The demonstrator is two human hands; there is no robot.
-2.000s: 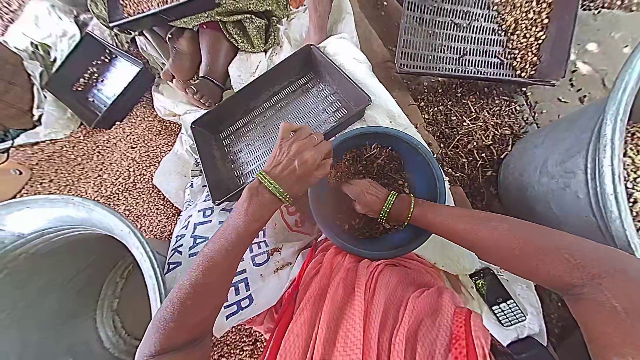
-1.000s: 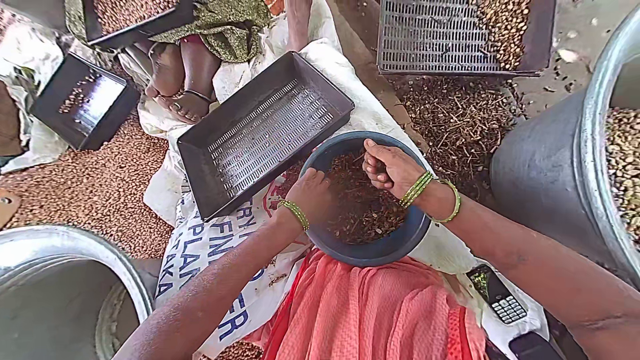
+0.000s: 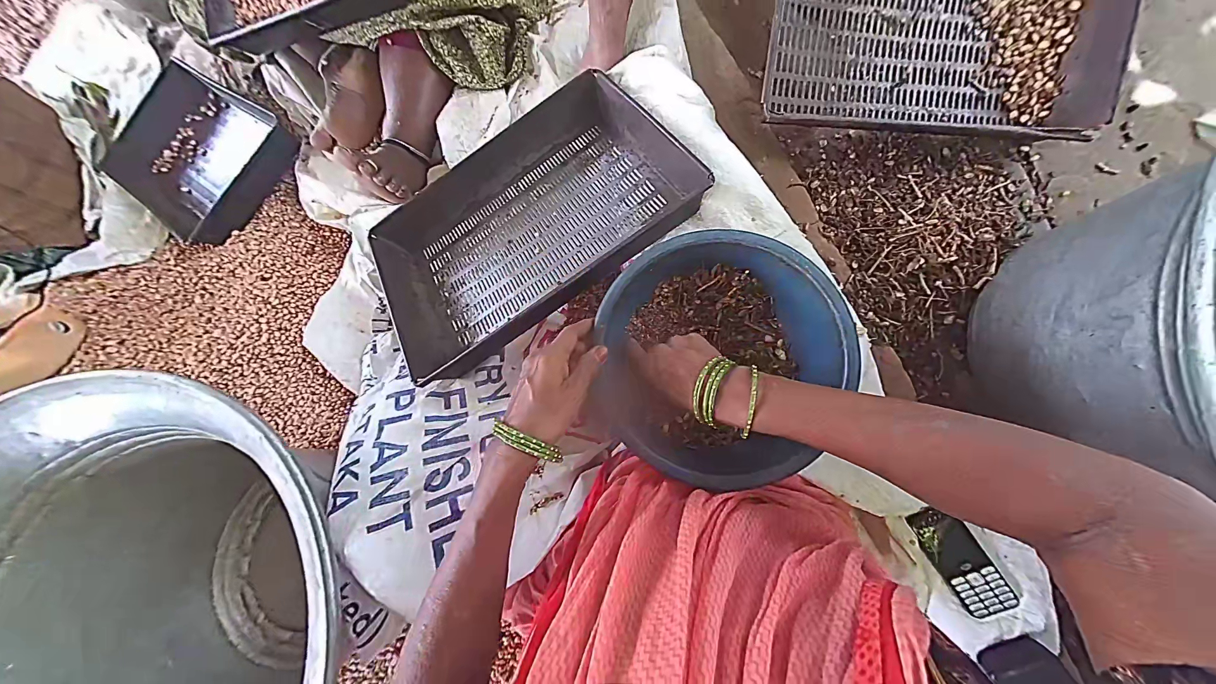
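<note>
A blue plastic basin (image 3: 826, 313) stands at my lap, with dark brown plant debris (image 3: 712, 294) inside. My right hand (image 3: 674, 369) is down in the basin against the debris at its left side; its fingertips are blurred. At the basin's left rim is my left hand (image 3: 559, 375), fingers bent and close to the wall; whether it grips the rim is unclear. Up and left of the basin, a dark slotted metal tray (image 3: 541, 228) lies tilted on a white printed sack (image 3: 418, 437), bare of seeds.
Metal drums stand at left (image 3: 313, 532) and right (image 3: 1083, 304). Brown seeds (image 3: 218, 313) cover the floor at left. Another slotted tray (image 3: 864, 66) holds seeds above a debris pile (image 3: 921, 237). A small dark tray (image 3: 204, 152) lies near a person's feet (image 3: 380, 123). A keypad phone (image 3: 969, 565) lies at lower right.
My right hand has gone from above the basin down into it. The left hand, over the basin's left part a second ago, is now at its left rim.
</note>
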